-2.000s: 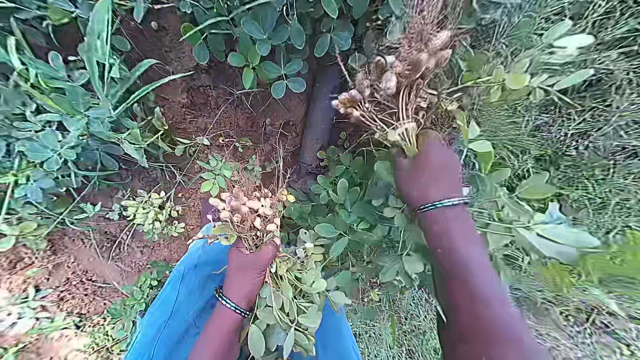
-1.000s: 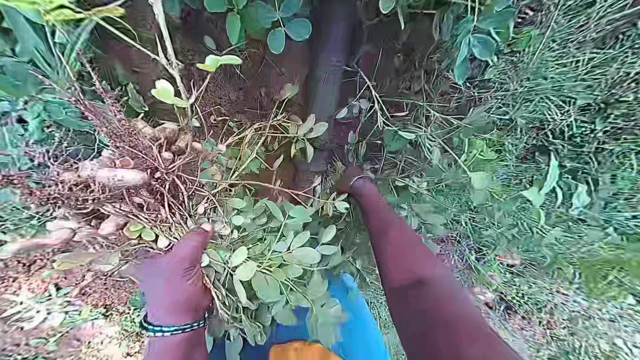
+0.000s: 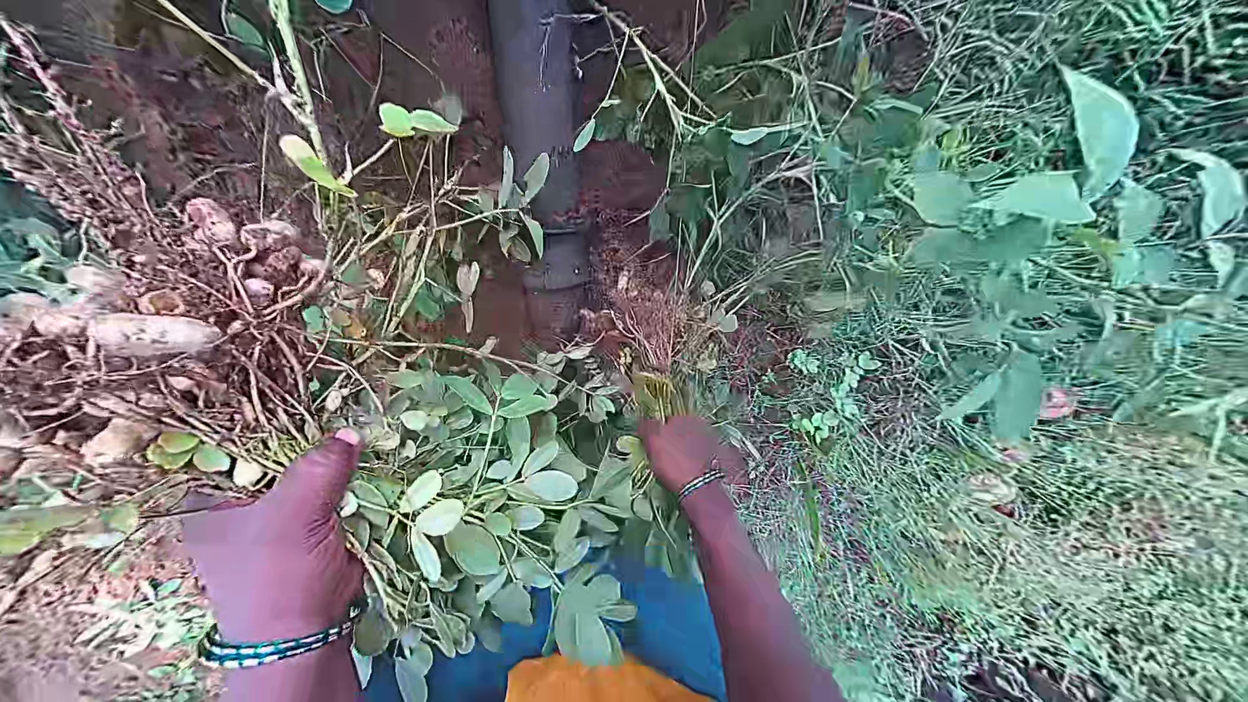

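My left hand point(image 3: 283, 536) is closed around the stems of a bunch of peanut plants point(image 3: 487, 487). Its roots and pale pods point(image 3: 156, 333) spread out at the left, and its leaves hang to the right over my blue clothing. To the right, my right hand point(image 3: 687, 453) grips the stem base of another plant with thin roots point(image 3: 648, 322), which point up toward a dark pipe. The leaves below that hand mix with those of the left bunch. Each wrist wears a beaded bracelet.
A dark pipe point(image 3: 541, 146) runs down the upper middle over reddish soil. Upright leafy stems point(image 3: 302, 97) stand at the upper left. Grass point(image 3: 1024, 546) and broad-leaved plants point(image 3: 1043, 200) cover the right side. Blue and orange cloth point(image 3: 595, 682) shows at the bottom.
My right hand, low among the foliage one second ago, now shows a root bundle in its grip. The left bunch's roots have swung to the left since the earliest frame. The view has moved closer.
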